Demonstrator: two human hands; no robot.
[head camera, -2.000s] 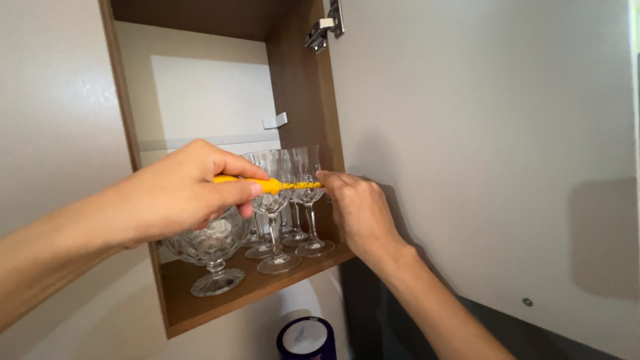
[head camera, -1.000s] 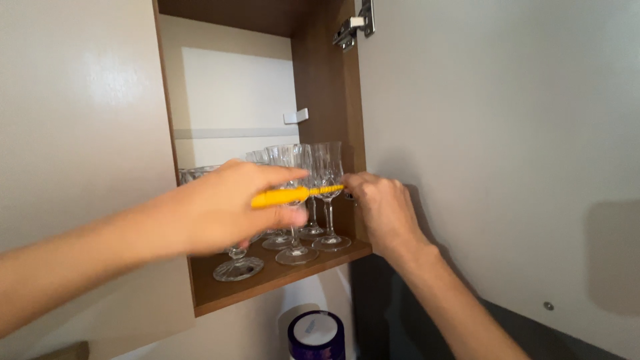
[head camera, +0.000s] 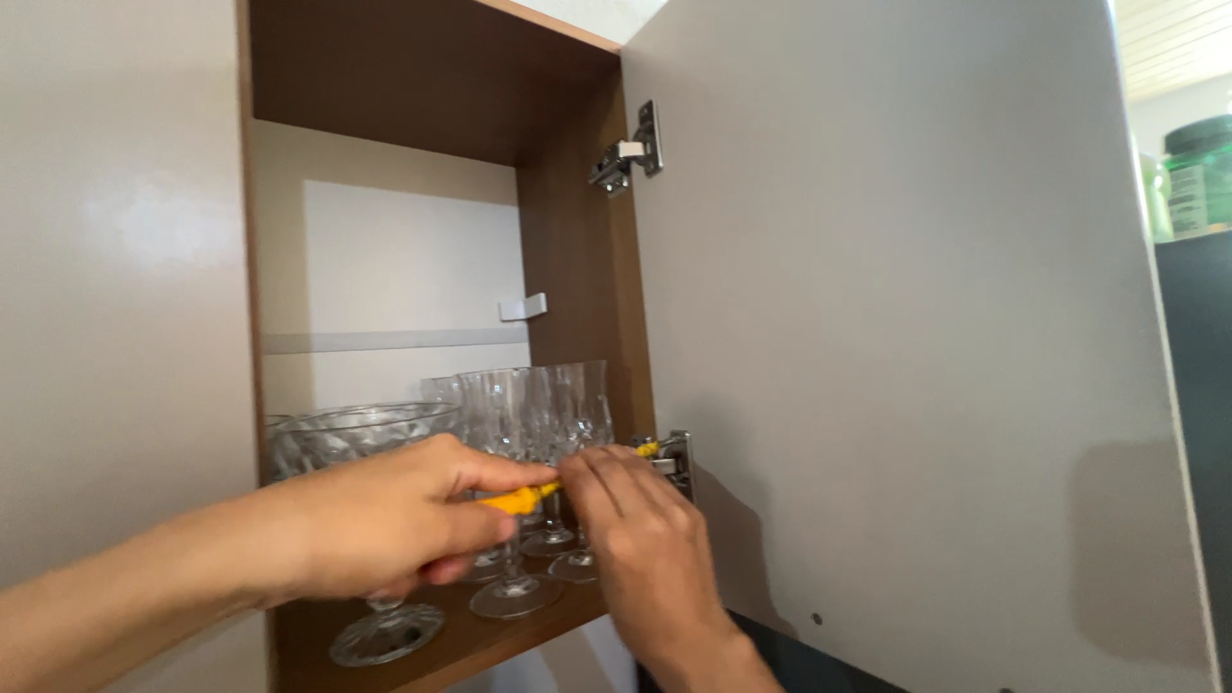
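Note:
My left hand (head camera: 404, 520) grips the yellow handle of a screwdriver-like tool (head camera: 515, 500), its index finger laid along it. Near the tool's front part, my right hand (head camera: 640, 539) has its fingers curled over the yellow shaft, whose far end shows beyond them. That end is at the lower cabinet hinge (head camera: 679, 462), partly hidden by the fingers; contact with a screw cannot be made out. Behind my hands, several stemmed glasses (head camera: 510, 414) and a cut-glass footed bowl (head camera: 385, 419) stand on the cabinet's bottom shelf (head camera: 481, 650).
The open cabinet door (head camera: 895, 318) fills the right side, joined above by an upper hinge (head camera: 626, 154). A white bracket (head camera: 523, 308) is inside the cabinet. Another door panel (head camera: 120, 241) is at left. A green jar (head camera: 1201, 178) stands at far right.
My right hand's fingers have come over the tool's shaft, covering part that showed before. The tool's end now shows at the lower hinge. The view has tilted upward.

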